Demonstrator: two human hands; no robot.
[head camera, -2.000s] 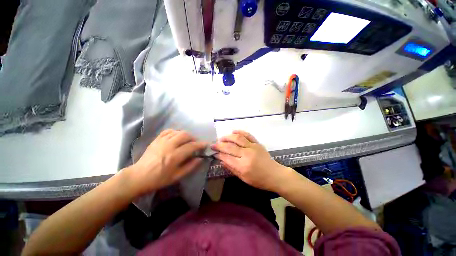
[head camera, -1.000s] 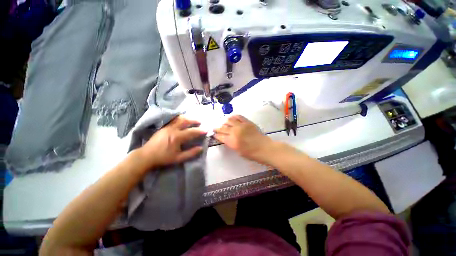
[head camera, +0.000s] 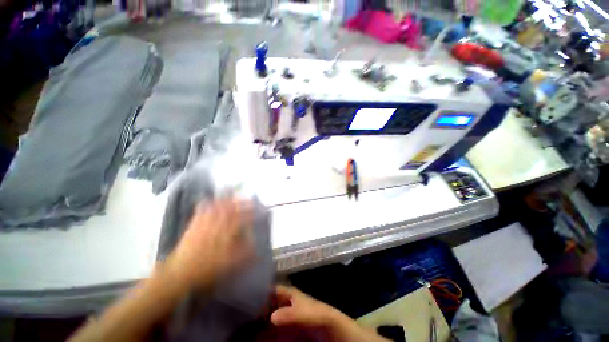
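A grey fabric panel (head camera: 257, 284) hangs over the table's front edge, its upper part on the white table left of the needle area. My left hand (head camera: 220, 234) is blurred and lies over the panel; whether its fingers grip the cloth cannot be told. My right hand (head camera: 300, 310) is low, below the table edge, at the panel's right edge; its fingers are partly hidden. The white sewing machine (head camera: 320, 157) stands behind, its presser foot (head camera: 287, 150) away from both hands.
A large stack of grey panels (head camera: 80, 127) lies at far left, a narrower stack (head camera: 177, 100) beside it. Orange and blue thread snips (head camera: 352, 179) lie on the machine bed. A tray of small metal parts (head camera: 462, 187) is at the table's right end. Red-orange-handled scissors (head camera: 446, 290) lie below the table.
The view has tilted up, showing more workshop behind. My right hand has moved from near the needle to below the table edge. My left hand stays over the fabric, which has shifted away from the needle.
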